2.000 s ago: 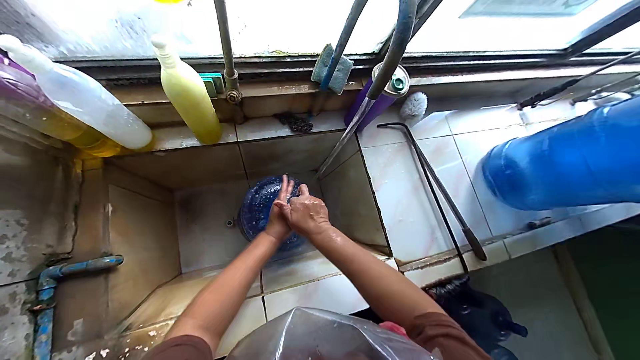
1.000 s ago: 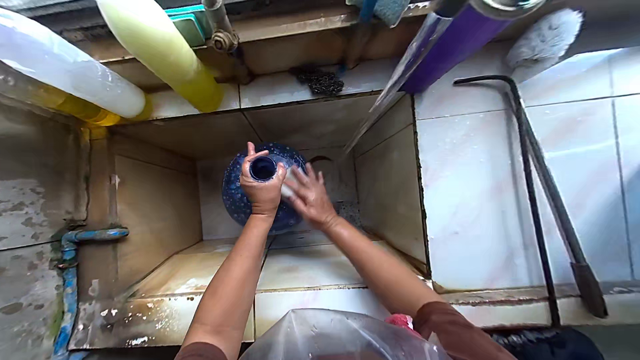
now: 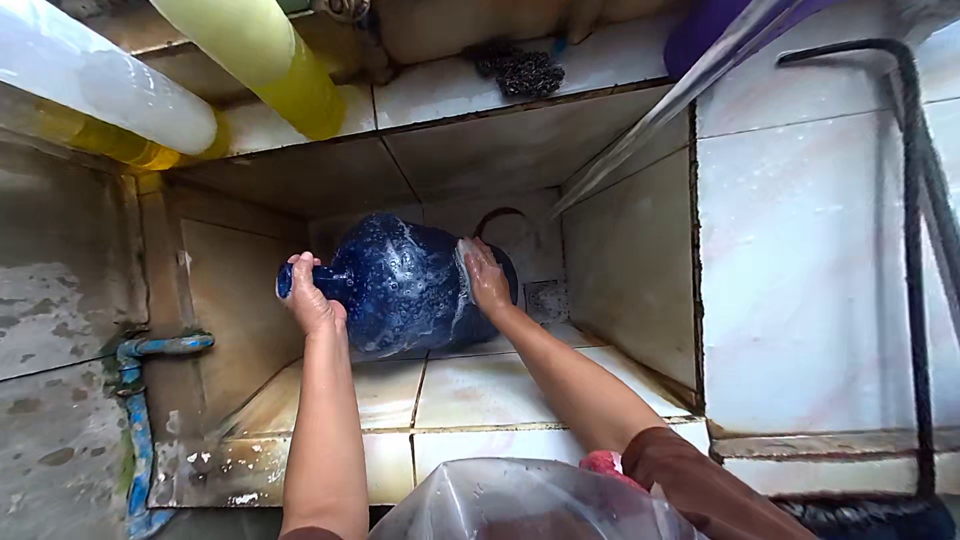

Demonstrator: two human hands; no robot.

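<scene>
A large blue plastic water jug [image 3: 405, 281] covered in suds lies on its side in the tiled basin [image 3: 637, 247], its neck pointing left. My left hand [image 3: 311, 296] is wrapped around the neck, just behind the mouth. Near the jug's base, my right hand [image 3: 486, 277] presses a pale, soapy pad [image 3: 465, 270] flat against the wall of the jug. The pad is mostly hidden under the palm, so its kind cannot be told.
A stream of water [image 3: 645, 135] falls into the basin's right side. Bottles with yellow liquid [image 3: 300, 90] and a dark metal scourer [image 3: 529, 73] sit on the back ledge. A black bent rod [image 3: 911, 225] lies on the right counter; a blue pipe [image 3: 139, 427] runs at left.
The jug has gone from upright, with its mouth facing up, to lying on its side. My left hand has moved left with the neck. The view is closer to the basin than two seconds ago.
</scene>
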